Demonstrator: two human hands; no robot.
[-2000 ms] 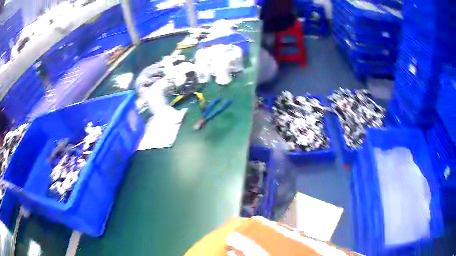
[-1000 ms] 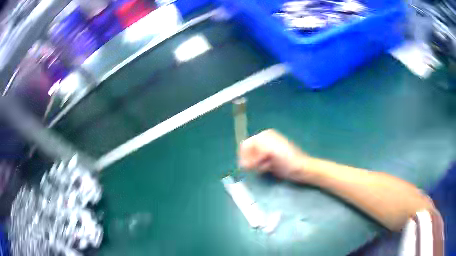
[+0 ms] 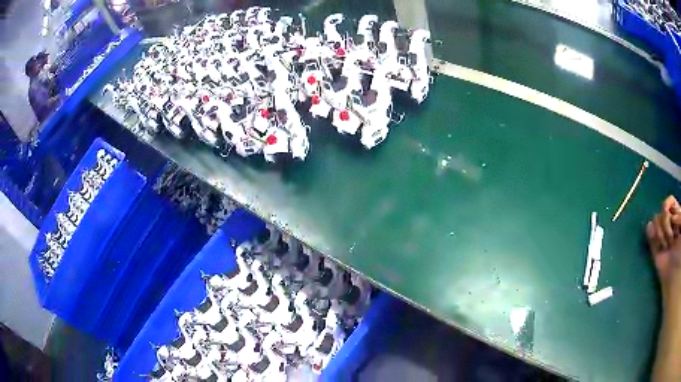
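Note:
My left hand (image 3: 664, 227) is at the far right edge, partly cut off, its fingers curled; I cannot tell if it holds anything. My right hand is out of the picture. A thin orange-gold stick (image 3: 631, 192) lies on the green table left of the hand. White strips (image 3: 594, 254) lie below it, end to end, with a short white piece (image 3: 600, 296) beside their lower end. White toy scooters (image 3: 287, 112) with red rear dots stand in dense rows at the table's upper left.
Below the table edge (image 3: 358, 280), blue crates hold scooters, one in the lower middle (image 3: 196, 277) and one at the left (image 3: 73, 257). A pale rail (image 3: 545, 103) crosses the table. A person (image 3: 40, 88) is at the far left. Another blue crate (image 3: 651, 28) is at the upper right.
The view has swung left, bringing in the scooter rows and the crates. The blue tote is out of view. The hand now appears at the right edge, clear of the stick.

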